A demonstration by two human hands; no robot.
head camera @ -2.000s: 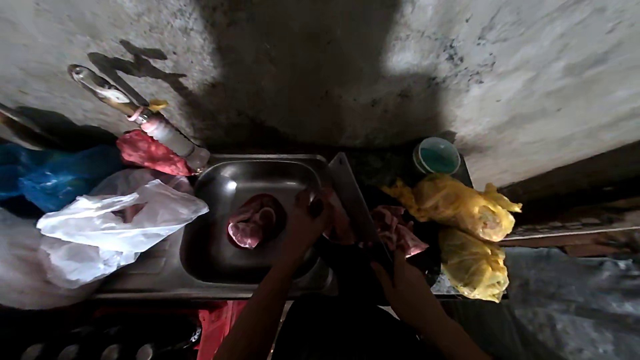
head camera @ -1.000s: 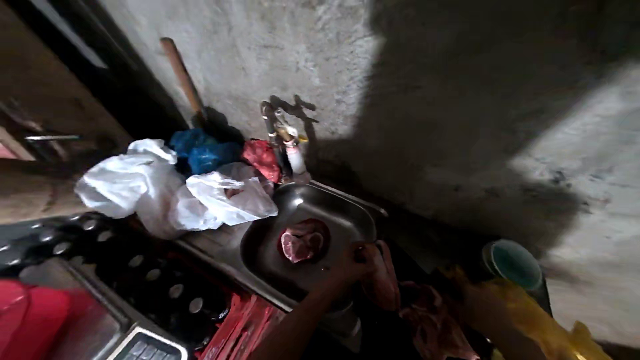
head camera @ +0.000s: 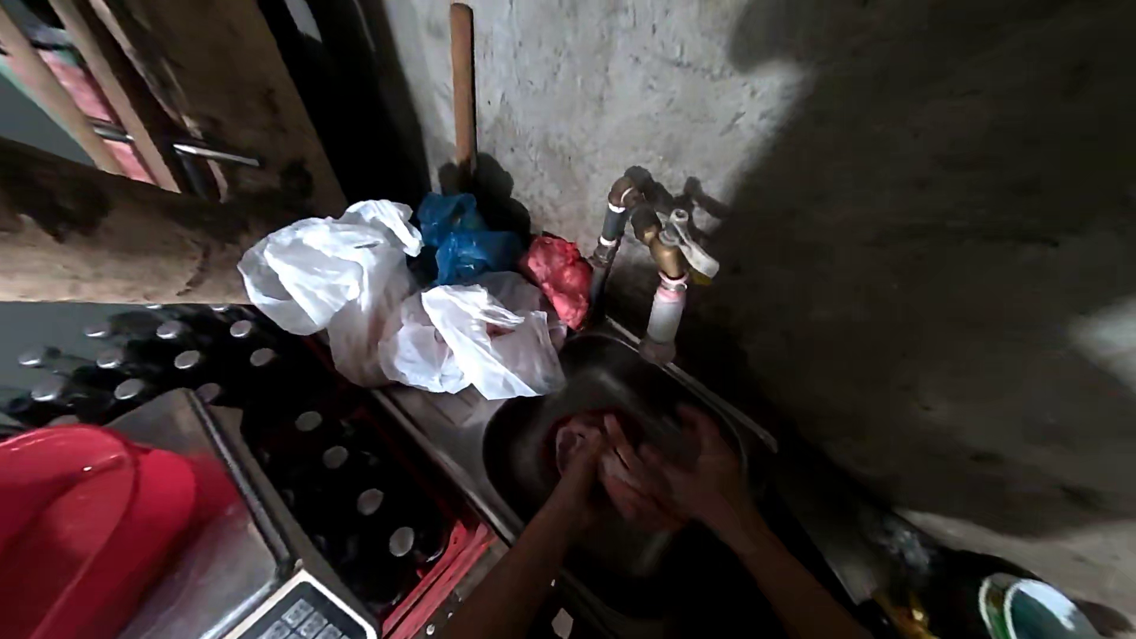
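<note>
Both my hands are inside the metal sink basin (head camera: 532,426). My left hand (head camera: 586,470) is closed around a piece of raw meat (head camera: 639,501), near its upper left end. Fingers spread, my right hand (head camera: 701,470) is at the same piece's right side, blurred, and whether it grips is unclear. Another chunk of raw meat (head camera: 571,439) lies in the basin just beyond my left fingers, partly hidden. Above the basin's far edge stands a brass tap (head camera: 666,253) with a pale sleeve on its spout.
White plastic bags (head camera: 328,275), a blue bag (head camera: 470,240) and a red bag (head camera: 559,275) sit left of the tap. Nearer left are crated bottles (head camera: 311,461), a scale with a keypad (head camera: 306,617) and a red basin (head camera: 80,524). A green-white container (head camera: 1034,612) stands lower right.
The view has swung left. My right hand, by the meat and a blade right of the sink two seconds ago, is now in the basin. The held meat is now over the basin too.
</note>
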